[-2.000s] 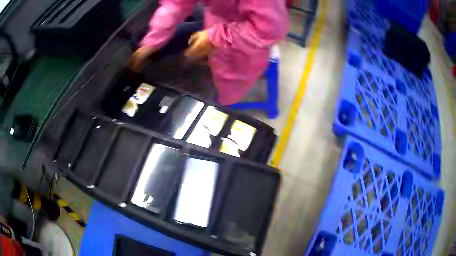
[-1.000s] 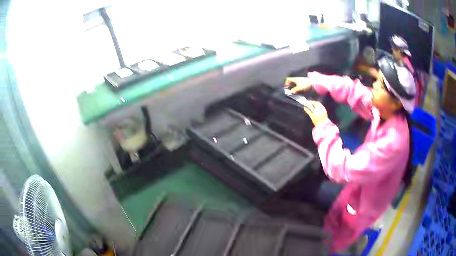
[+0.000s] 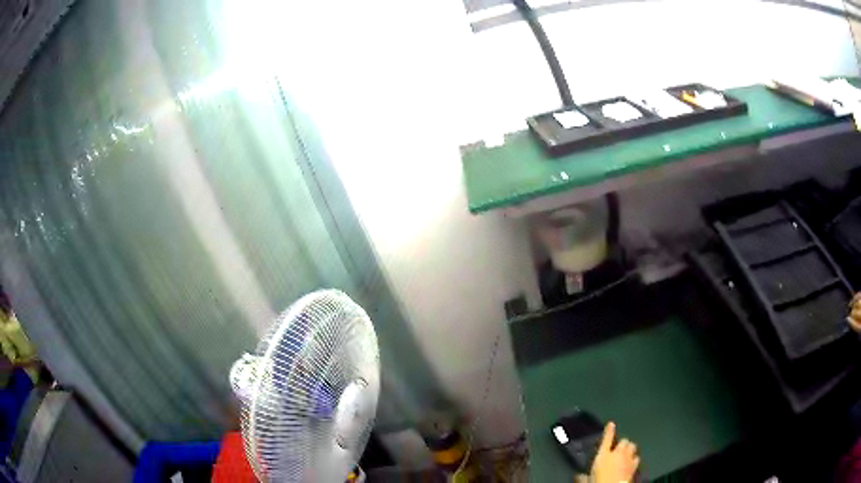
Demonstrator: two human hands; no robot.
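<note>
A black phone (image 3: 578,438) with a small white label lies on the green mat (image 3: 651,387) of the bench, at the lower middle. My left hand (image 3: 616,460) is at the phone's right edge, cut off by the bottom of the picture. One finger points up and overlaps or touches the phone's edge; the rest of the hand is blurred or out of view, so its grip is unclear. My right hand is not in view.
Black compartment trays (image 3: 784,274) are stacked at right. Another person's hand (image 3: 855,311) shows at the right edge. A raised green shelf (image 3: 604,170) holds a black tray. A white fan (image 3: 316,387) stands lower left, beside a red basket (image 3: 233,460) and a curtain.
The view has swung left from the trays and the seated person to the fan, the curtain and the green mat. The phone and my hand have come into view.
</note>
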